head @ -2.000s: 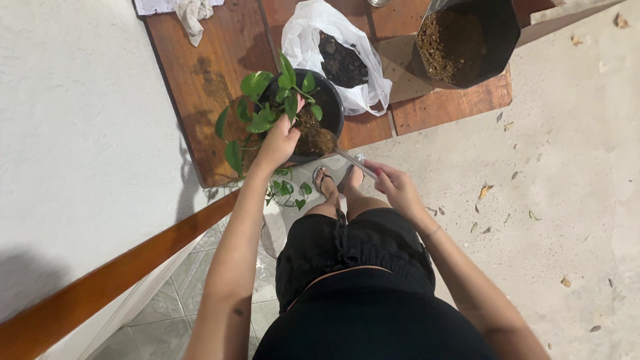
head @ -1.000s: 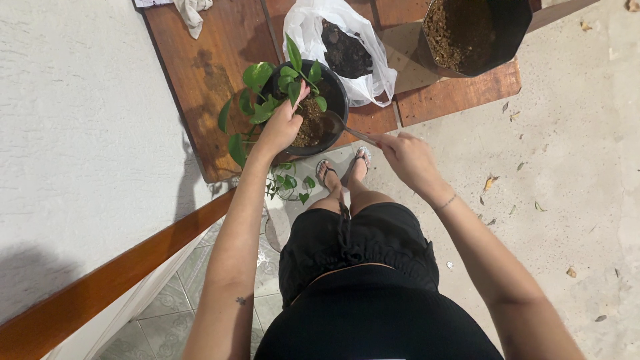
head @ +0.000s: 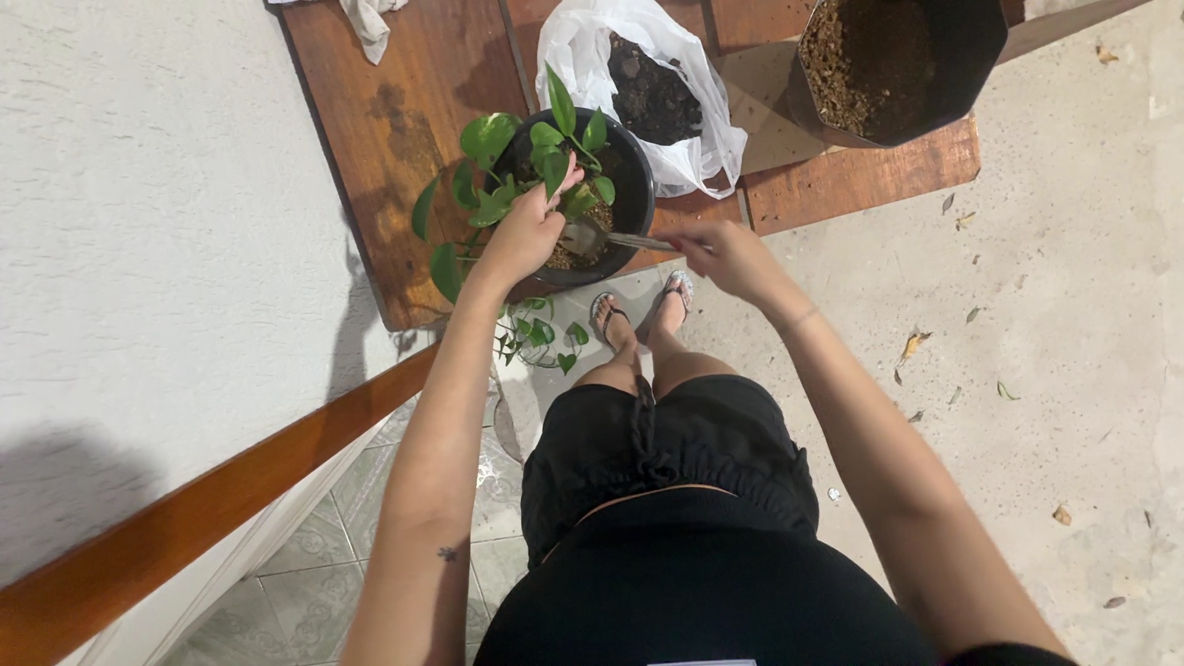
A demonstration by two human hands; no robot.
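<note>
My left hand (head: 532, 227) reaches over a round black plastic pot (head: 638, 176), among the stems of a green leafy plant (head: 488, 139); whether its fingers grip a stem is unclear. From the right, my right hand (head: 726, 254) is closed on the handle of a metal spoon (head: 638, 241). The spoon's bowl lies over the brown soil (head: 572, 257) inside the pot, close to my left hand. Several leaves hang over the pot's left side. Just behind the pot, a white plastic bag (head: 573, 46) stands open with dark soil (head: 652, 92) in it.
A larger dark, many-sided pot (head: 962, 55) holding brown substrate (head: 837, 79) stands at the back right of the wooden table (head: 407, 231). A pale cloth (head: 368, 28) lies at the back left. A small trailing plant (head: 541, 333) hangs below the front edge. A wooden rail (head: 231, 472) runs at lower left.
The spoon's bowl, loaded with brown soil two seconds ago, now shows mostly bare metal over the pot. My left hand stays among the stems.
</note>
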